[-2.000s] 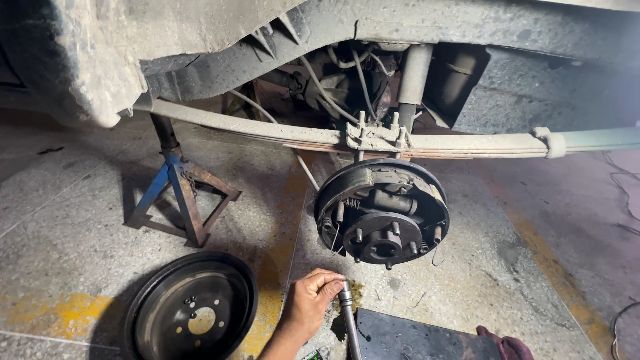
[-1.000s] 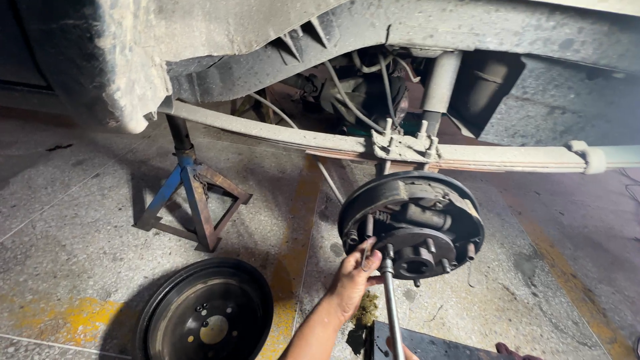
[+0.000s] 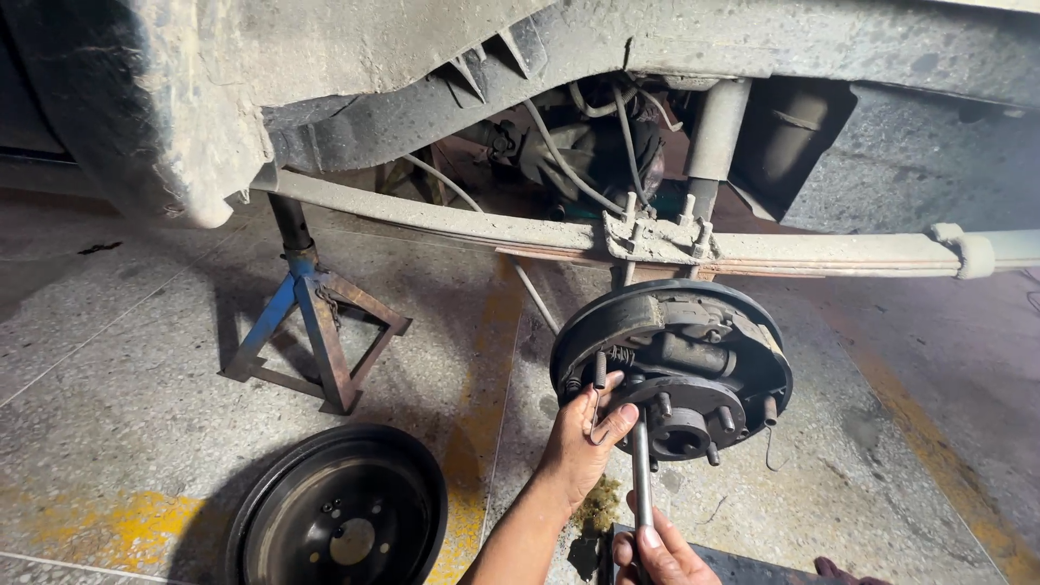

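A drum brake assembly (image 3: pixel 670 366) hangs below the leaf spring, its shoes, wheel cylinder and studded hub flange (image 3: pixel 691 414) exposed. My left hand (image 3: pixel 587 435) is at the flange's left edge, fingers reaching behind it and thumb beside the upper end of a metal bar tool (image 3: pixel 642 467). Around the lower part of this bar my right hand (image 3: pixel 662 552) is closed. The bar stands nearly upright in front of the hub; its top end is partly hidden by the flange and a stud. A coil spring with a long wire hook (image 3: pixel 600 374) dangles over my left hand, another (image 3: pixel 770 414) at the right.
A brake drum (image 3: pixel 337 512) lies on the floor at lower left. Behind it stands a blue, rusty jack stand (image 3: pixel 313 325). The leaf spring (image 3: pixel 422 207) crosses above the brake. A dark flat panel (image 3: pixel 747 566) and a dark red cloth-like thing (image 3: pixel 845 571) are at the bottom edge.
My left hand has moved up from the bar's end near the floor to the hub flange. The bar has risen with it, and my right hand has come into view around its lower part.
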